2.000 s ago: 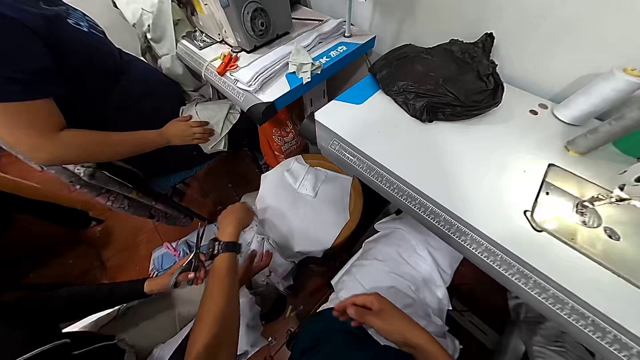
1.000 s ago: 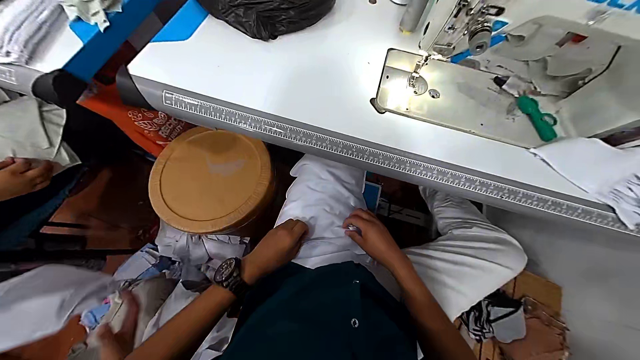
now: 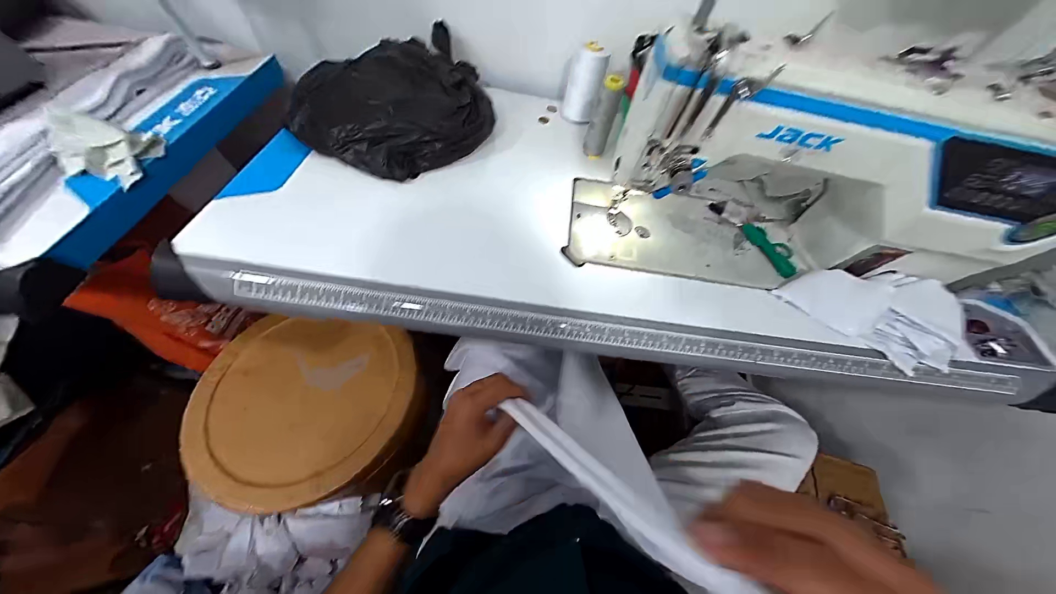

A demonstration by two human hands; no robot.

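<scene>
My left hand (image 3: 474, 437), with a wristwatch on its wrist, grips one end of a folded edge of white cloth (image 3: 590, 474) over my lap. That edge slants down to the right, where my right hand (image 3: 784, 536), blurred by motion, is at its lower part; whether its fingers are closed on it is unclear. More of the white fabric lies over my legs below the table edge. Above stands a Jack sewing machine (image 3: 825, 124), its lit needle plate (image 3: 610, 231) beside a green-handled tool (image 3: 769, 250).
A ruler strip (image 3: 528, 322) runs along the table's front edge. On the table are a black plastic bag (image 3: 392, 107), thread cones (image 3: 586, 82) and white fabric pieces (image 3: 887, 313). A round brown lid (image 3: 301, 412) stands at left, with an orange bag (image 3: 157, 309) behind it.
My hands were close together on the white cloth a second ago; now they are wide apart, with the cloth's edge stretched between them. The view has swung right since the oldest frame.
</scene>
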